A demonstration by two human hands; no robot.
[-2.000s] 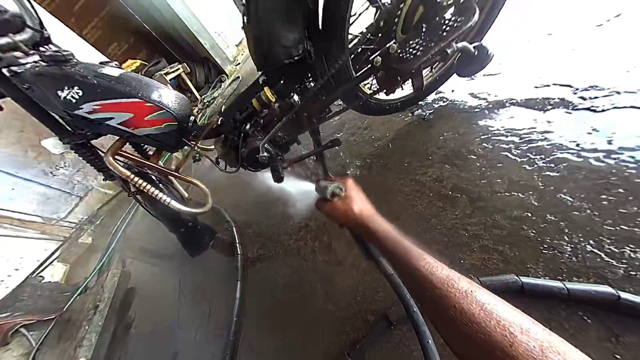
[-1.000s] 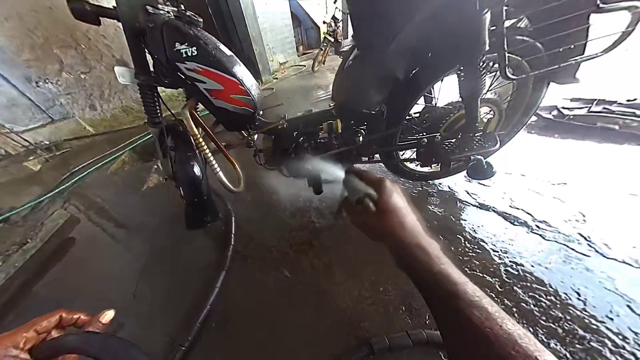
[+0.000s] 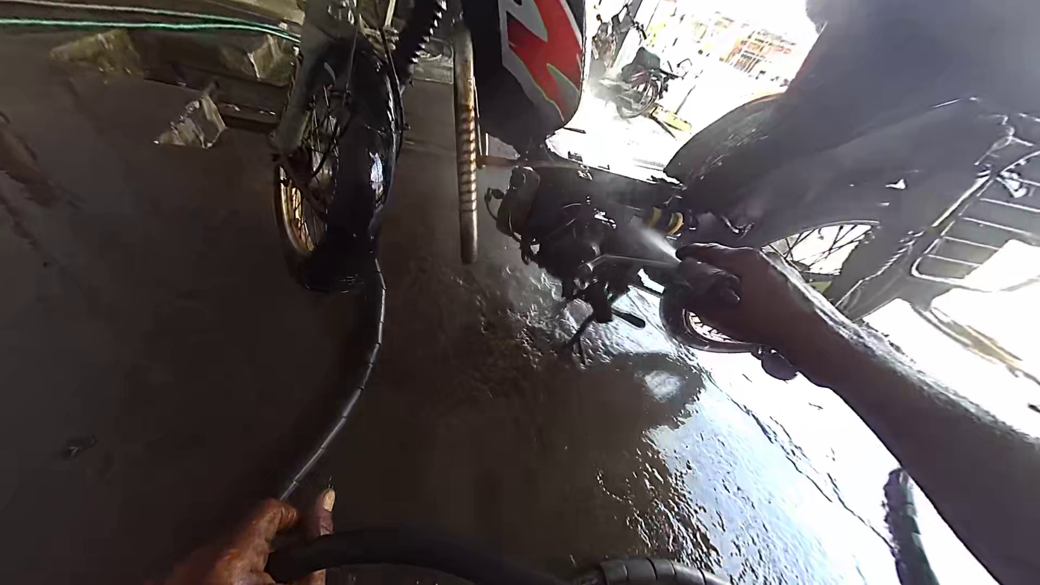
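My right hand (image 3: pixel 743 296) is closed around a dark spray nozzle (image 3: pixel 705 286) at the right of centre. A white jet of water (image 3: pixel 650 240) leaves it toward the engine (image 3: pixel 569 227) of a wet motorcycle. The red, white and black fuel tank (image 3: pixel 540 61) is above the engine, and the front wheel (image 3: pixel 345 162) stands to its left. At the lower left my left hand (image 3: pixel 272 540) grips a thick black hose (image 3: pixel 390 548). Mist blurs the seat and rear part of the motorcycle.
A ribbed hose (image 3: pixel 357 390) runs over the wet floor (image 3: pixel 487 422) by the front wheel. Another hose piece (image 3: pixel 908 528) lies at the lower right. Broken blocks (image 3: pixel 193 122) and a green hose (image 3: pixel 162 25) are at the upper left. A second motorcycle (image 3: pixel 642 85) stands farther back.
The view has shifted and come closer to the motorcycle. My left hand, out of view two seconds ago, shows with the hose. The spray has moved from the engine's underside to higher up.
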